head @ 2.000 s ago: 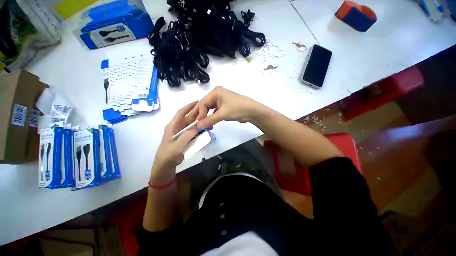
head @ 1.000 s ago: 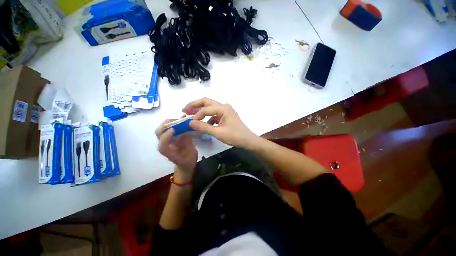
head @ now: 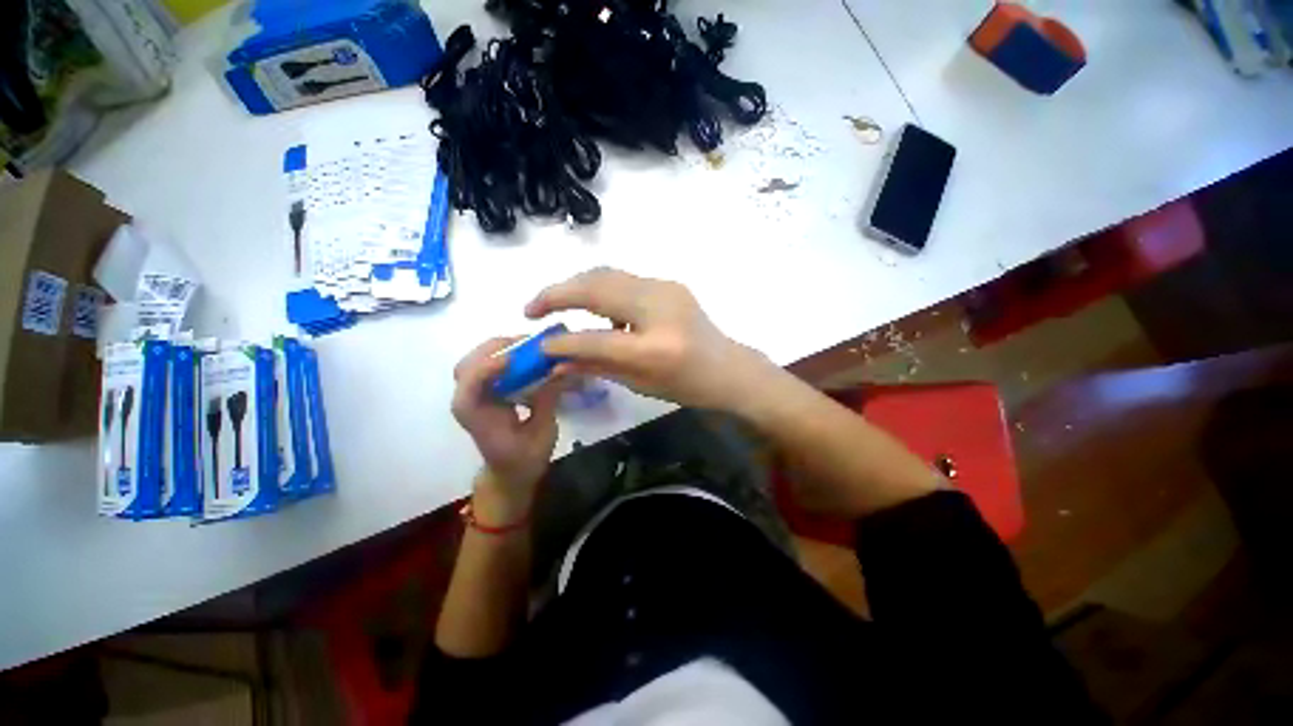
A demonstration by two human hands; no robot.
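A small retail box (head: 529, 365) with a blue side facing up is held over the table's front edge. My left hand (head: 508, 419) grips it from the left and below. My right hand (head: 638, 338) is at its right end, thumb against the blue side and index finger raised above it. Most of the box is hidden by my fingers. Flat box blanks (head: 366, 213) lie in a loose stack at centre-left. A black cable pile (head: 567, 107) lies at the back.
Packed boxes (head: 220, 426) stand upright at left beside a brown carton (head: 50, 319). A larger blue box (head: 329, 57) lies back left. A smartphone (head: 910, 187) and an orange and dark blue ring-like block (head: 1027, 48) lie at right. A red stool (head: 936, 454) is below the table.
The box has turned from showing a white face to showing its blue side, held in both hands. My left hand has moved right, and my right hand has moved slightly down.
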